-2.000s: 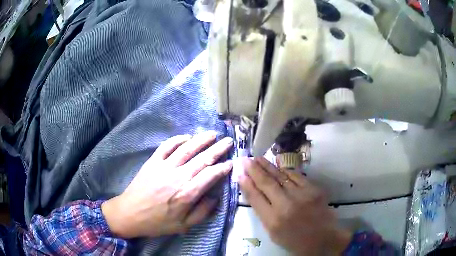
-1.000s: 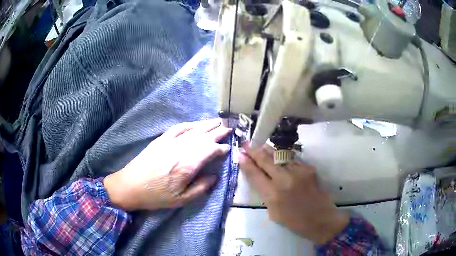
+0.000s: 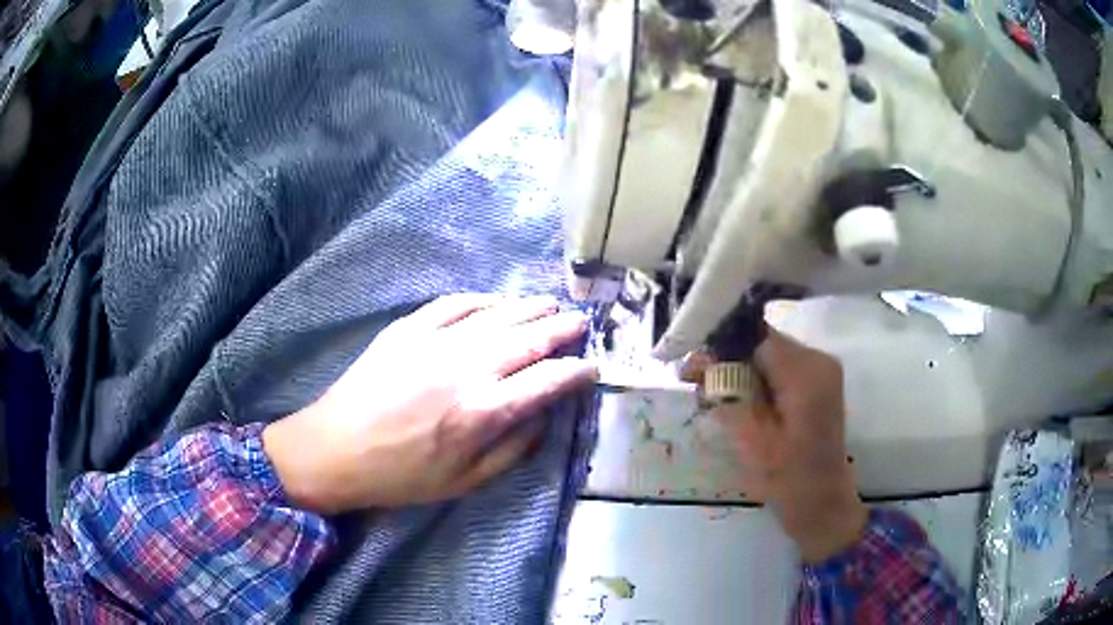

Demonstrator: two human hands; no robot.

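The denim garment (image 3: 354,256), grey-blue and ribbed-looking, spreads over the left, its dark-blue seam edge reaching the needle area. My left hand (image 3: 427,403) lies flat on it, fingertips at the edge beside the presser foot (image 3: 632,297). The cream-white sewing machine (image 3: 659,159) stands over the edge. My right hand (image 3: 799,427) is right of the needle, around the brass-coloured knurled knob (image 3: 729,383); its fingertips are partly hidden behind the knob and dark parts, so its grip is unclear. Glare washes out the spot under the needle; no label can be made out.
The pale machine bed (image 3: 684,446) runs under the head, with a dark gap line across it. A plastic packet with blue print (image 3: 1031,525) lies at the right. A white scrap (image 3: 937,311) lies behind the arm. Garment folds bunch at the far left.
My right hand has moved right, away from the seam edge, to the knurled knob. My left hand stays on the denim, slightly higher than at first. The view has shifted a little.
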